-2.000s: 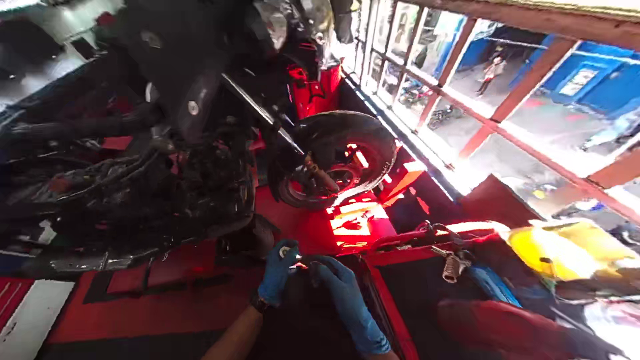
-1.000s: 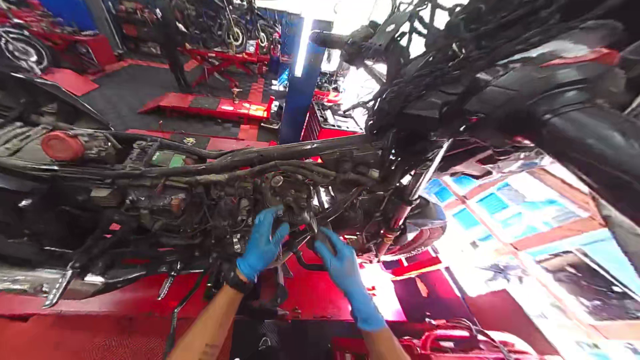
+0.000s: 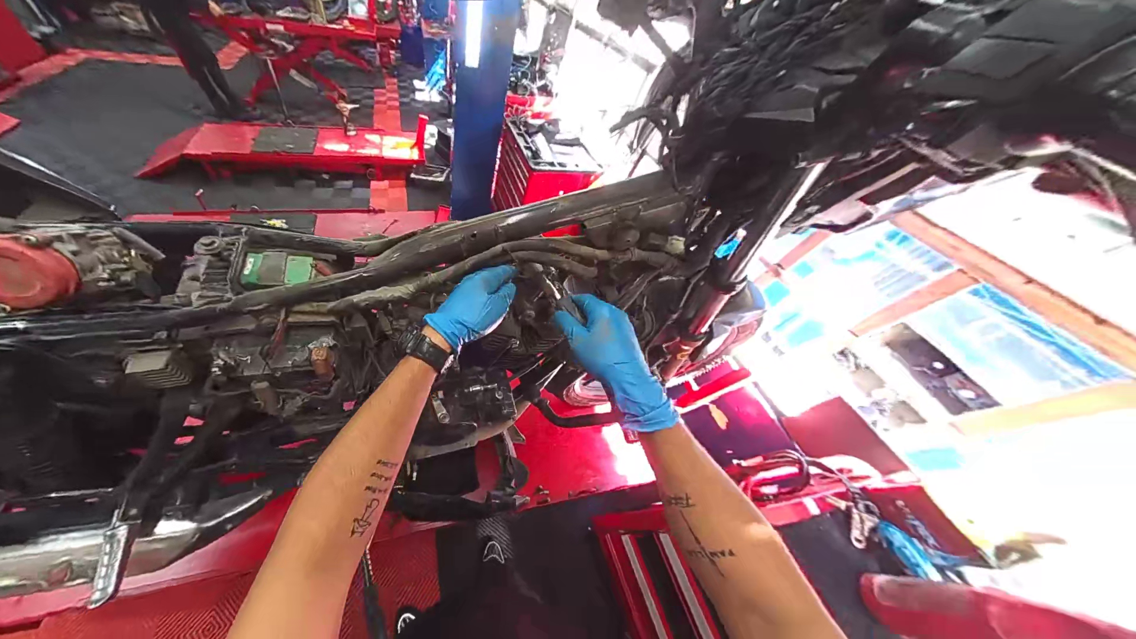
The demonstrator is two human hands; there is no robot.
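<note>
My left hand (image 3: 475, 306), in a blue glove, rests at the upper frame of a stripped motorcycle, its fingertips among the hoses near the middle of the view. My right hand (image 3: 611, 355), gloved too, is just right of it and grips a slim metal tool (image 3: 559, 295) that points up and left into the engine bay. The motorcycle's dark frame tube (image 3: 497, 229) runs above both hands. Below my left hand sits a black part (image 3: 484, 399) of the machine. What the tool's tip touches is hidden, as are my left fingertips.
The motorcycle's front fork (image 3: 750, 235) slants down at the right, under hanging wiring. A red tool cabinet (image 3: 643, 568) stands near my legs. Beyond the motorcycle are a blue post (image 3: 479, 106), a red wheeled tool chest (image 3: 541, 169) and a red lift platform (image 3: 293, 146). A person's legs show far left.
The view has swung strongly from the front wheel to the motorcycle's side. My hands, earlier near each other below the machine, are now inside its frame area.
</note>
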